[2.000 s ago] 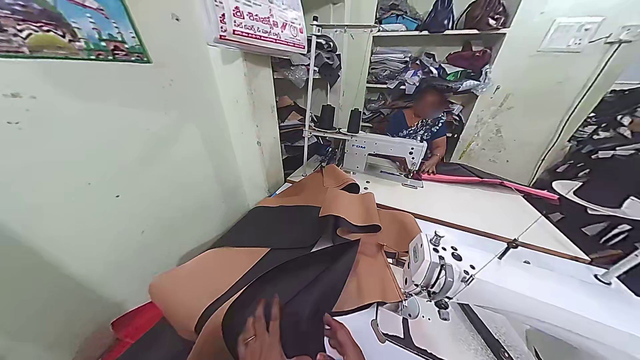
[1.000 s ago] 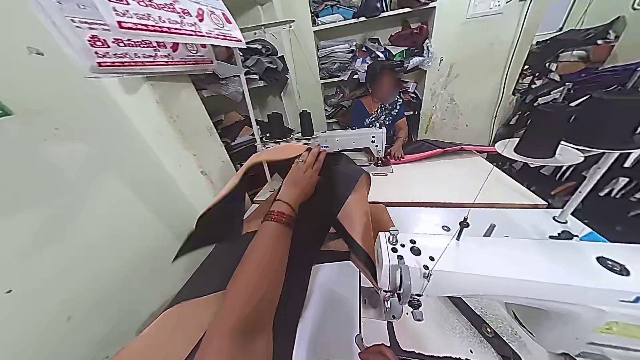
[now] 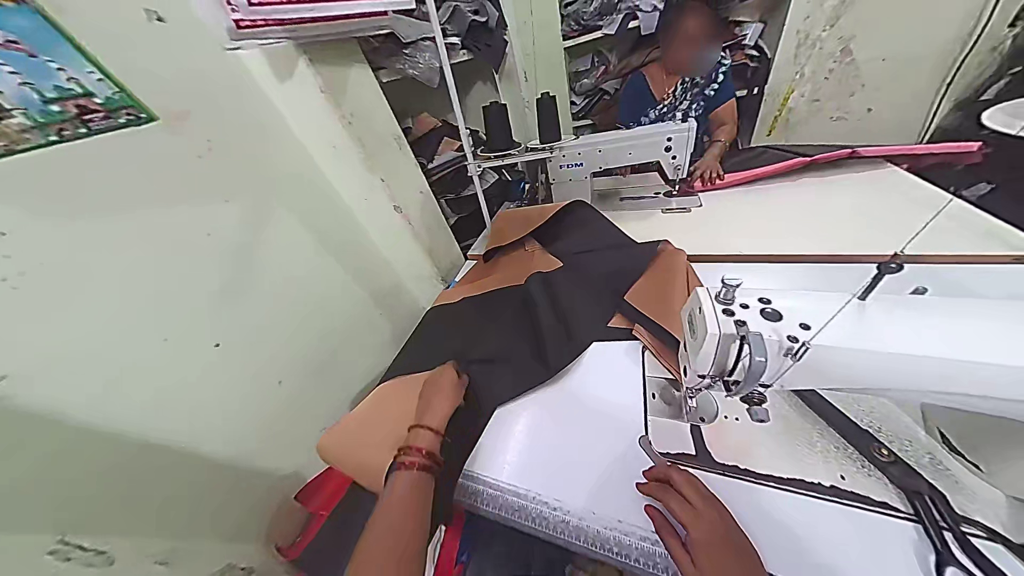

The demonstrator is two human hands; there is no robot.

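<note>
Black and tan sheet material lies folded and draped over the left end of the white sewing table. My left hand, with red bangles at the wrist, grips its black part beside a tan section. My right hand is over the table's front edge, holding a small slim metallic tool, whose kind I cannot tell. Ahead of that hand stands the near sewing machine's head; a tan and black corner of the material reaches its needle area.
Large black-handled scissors lie on the near machine's bed. Behind, a person works pink-edged material at a second sewing machine. A green wall bounds the left side. A measuring tape runs along the front edge.
My left hand has come back from the far part of the material to its near part. The raised material now lies lower and flatter. My right hand shows more fully.
</note>
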